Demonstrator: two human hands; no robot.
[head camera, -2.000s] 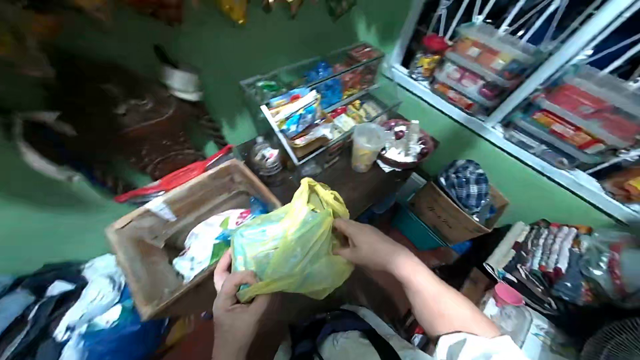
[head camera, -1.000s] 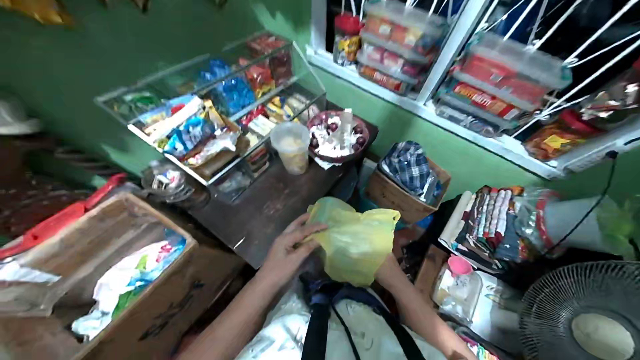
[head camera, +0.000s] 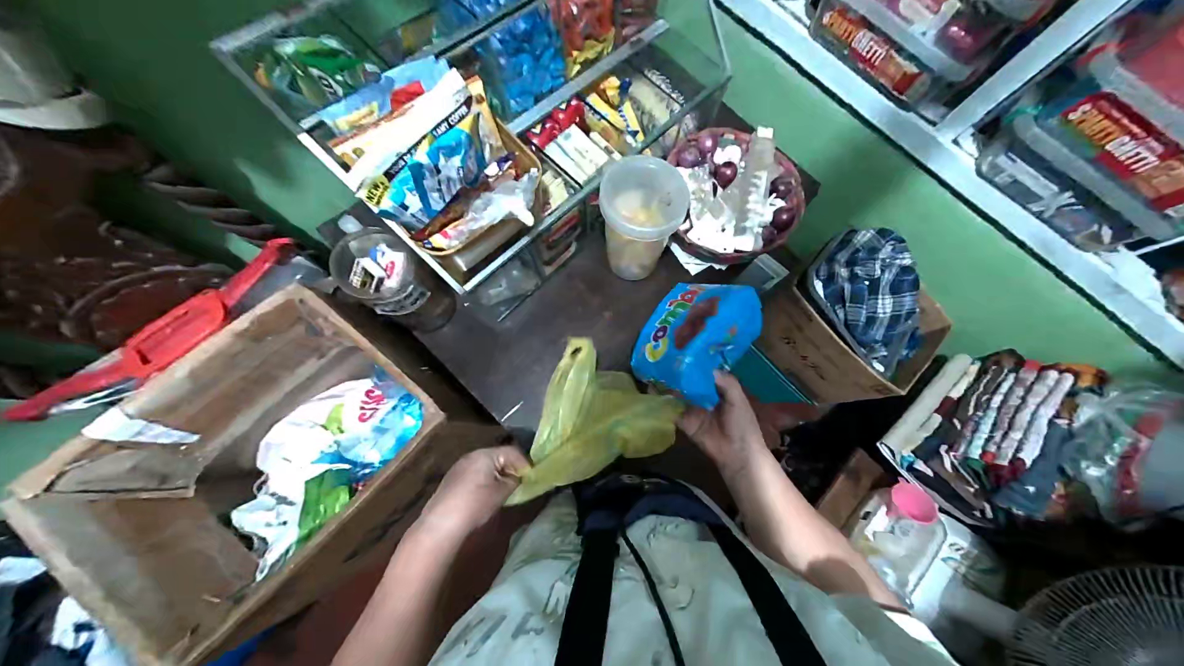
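Observation:
My left hand (head camera: 476, 486) pinches the bottom corner of a thin yellow plastic bag (head camera: 592, 421), which spreads crumpled in front of my body with one handle loop sticking up. In my right hand (head camera: 726, 421) is a blue snack packet (head camera: 698, 338) with colourful lettering, gripped at its lower corner. The bag's right end touches or lies close beside the right hand. Both hands are in front of the near edge of a dark wooden table (head camera: 518, 361), and the packet hangs over the table's right part.
A wooden box (head camera: 342, 342) with plastic bags stands left, a red-handled tool (head camera: 176, 338) behind it. On the table are a glass display case (head camera: 518, 250), a glass jar (head camera: 393, 282), a plastic tub (head camera: 638, 213) and an onion basket (head camera: 786, 176). A carton (head camera: 832, 342) and a fan (head camera: 1101, 610) are right.
The blue packet now shows in my right hand, outside the yellow bag. The bag looked full two seconds ago and is now limp, held by the left hand. The view has swung right.

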